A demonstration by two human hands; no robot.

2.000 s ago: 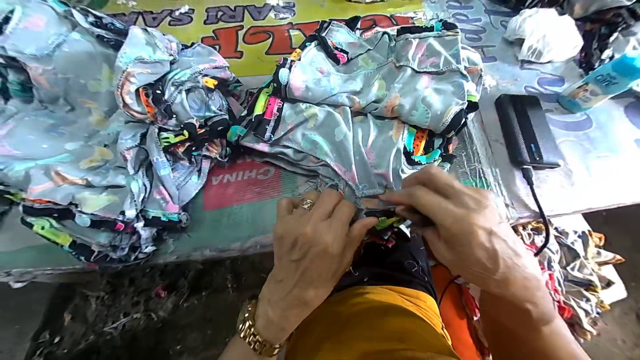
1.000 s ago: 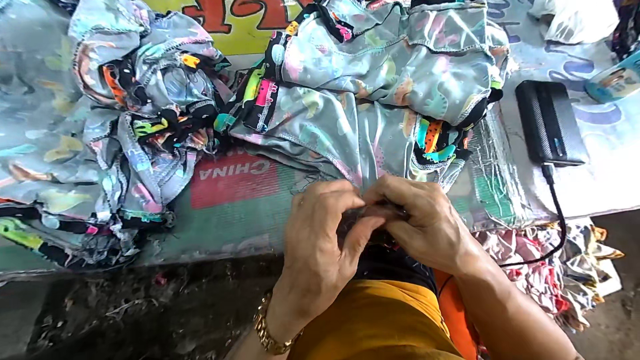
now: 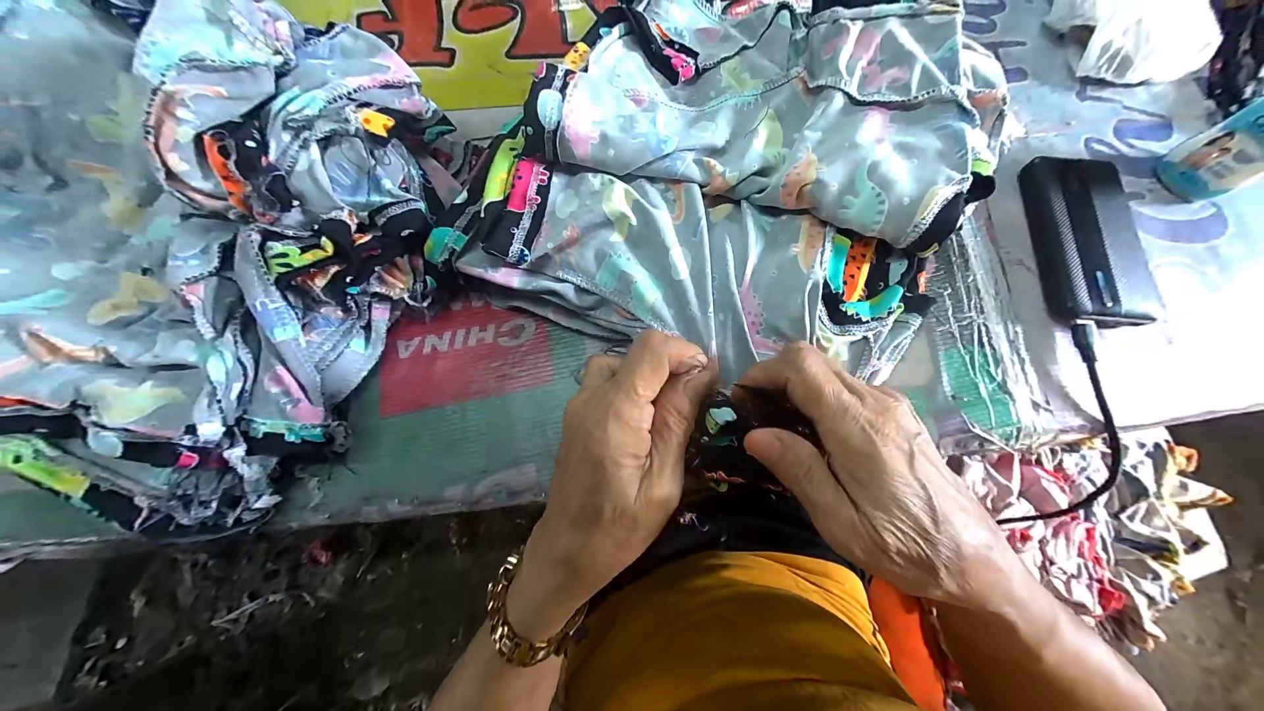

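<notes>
A grey printed fabric garment (image 3: 671, 247) with black patterned trim lies in layers on the table, its lower end running down between my hands. My left hand (image 3: 632, 444) pinches the fabric between thumb and forefinger at the table's front edge. Beside it my right hand (image 3: 859, 464) has its thumb and forefinger bent around the dark edge of the cloth, the thumb lying a little apart. Between the hands a piece of black printed trim (image 3: 721, 420) hangs over my lap. More grey printed garments (image 3: 247, 217) are heaped on the left.
The table carries a printed sheet (image 3: 464, 444). A black power bank (image 3: 1086, 242) with a cable (image 3: 1106, 434), a blue-labelled bottle (image 3: 1215, 158) and a white plastic bag (image 3: 1141, 39) are at the right. Fabric scraps (image 3: 1086, 533) lie below the table's right side.
My hands have drawn apart slightly since one second ago, uncovering the black trim between them. My right thumb and forefinger are more spread. The view has shifted somewhat.
</notes>
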